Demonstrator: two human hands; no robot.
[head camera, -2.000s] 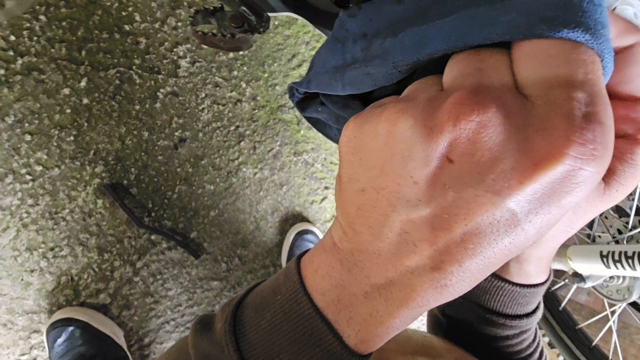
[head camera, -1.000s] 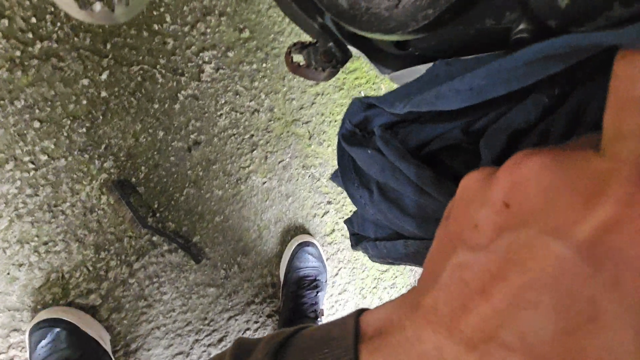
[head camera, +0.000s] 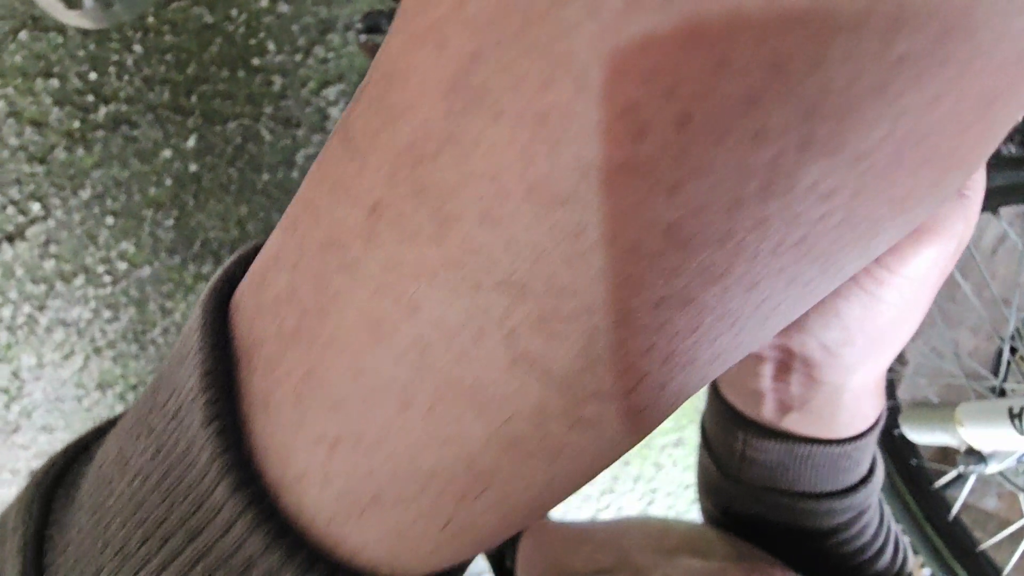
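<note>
My left hand (head camera: 608, 224) and bare wrist fill the middle of the head view, very close to the camera, reaching from a dark brown ribbed cuff (head camera: 176, 416) up to the top right. Its fingers lie outside the picture. Behind and below it, at the right, my right hand (head camera: 904, 304) shows only its wrist and side, above another brown cuff (head camera: 792, 456); its fingers are hidden. What either hand holds is not visible, and no blue cloth shows.
At the right edge stands a spoked wheel (head camera: 904, 480) with a pale fork leg (head camera: 984, 424) bearing writing. Rough, mossy ground (head camera: 160, 160) lies at the left. A small dark vehicle part (head camera: 374, 28) peeks out at the top, and a rounded pale object (head camera: 92, 10) at the top left.
The blue cloth, seen at my left hand in the earlier frames, is out of sight. My left arm now covers much more of the picture, and the view has shifted.
</note>
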